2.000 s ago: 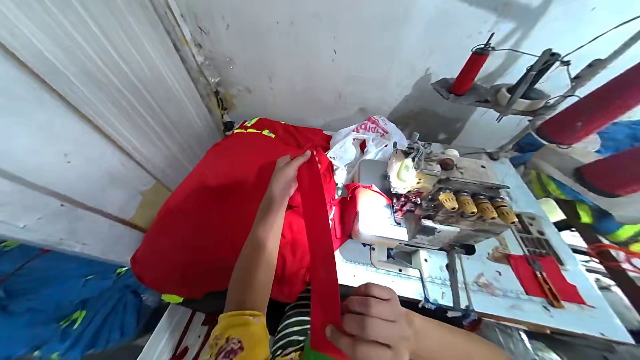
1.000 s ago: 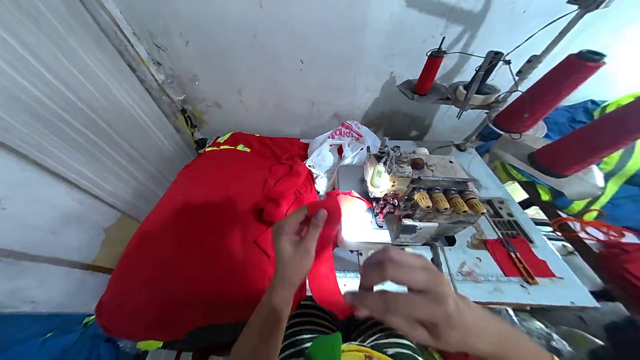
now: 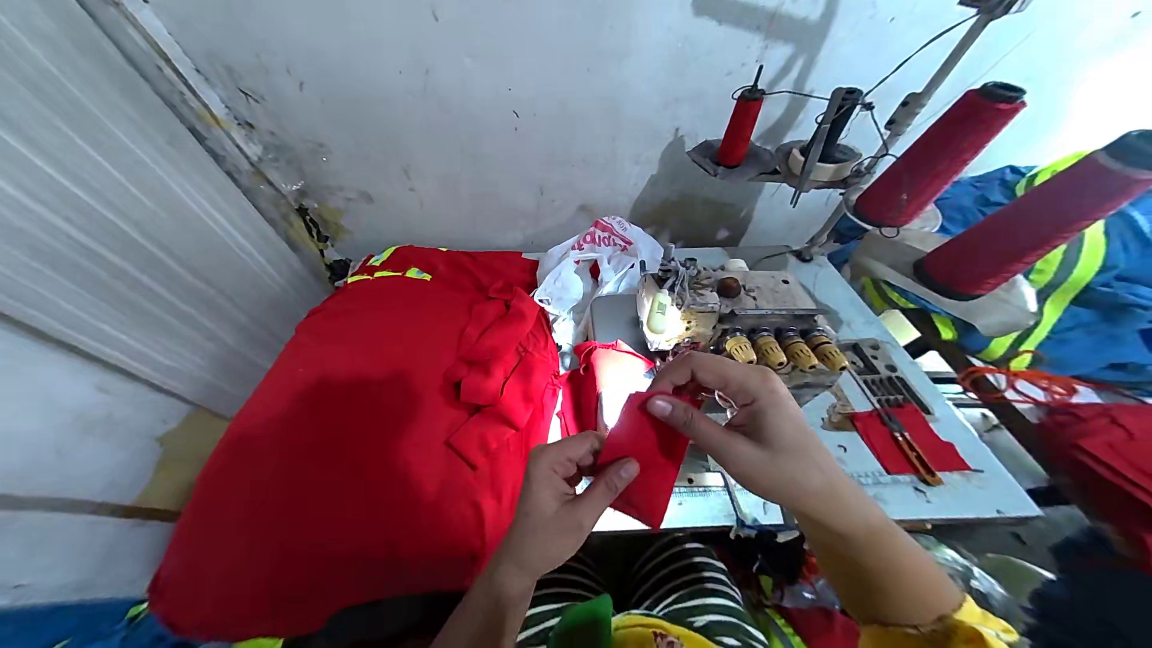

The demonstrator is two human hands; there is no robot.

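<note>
A small piece of red fabric (image 3: pixel 643 459) is held between both hands in front of the sewing machine. My left hand (image 3: pixel 567 495) pinches its left edge between thumb and fingers, while my right hand (image 3: pixel 742 423) grips its upper right corner. Just behind them stands an overlock sewing machine (image 3: pixel 765 292) with several yellow tension dials. Red cloth (image 3: pixel 594 378) lies at the machine's left side, partly hidden by the hands. To the left, a large heap of red fabric (image 3: pixel 360 432) carries a crumpled red strip (image 3: pixel 499 360) on its right part.
A white plastic bag (image 3: pixel 598 261) lies behind the machine. Red thread cones (image 3: pixel 940 153) stand on a rack at the right. Thread snips (image 3: pixel 909 445) rest on a red scrap (image 3: pixel 868 441) on the white table (image 3: pixel 990 490). Blue cloth with reflective bands (image 3: pixel 1071 288) is beyond.
The long red strip stretched between the hands two seconds ago is gone from them; a short piece is now held. A crumpled strip lies on the heap. The hands have come closer together.
</note>
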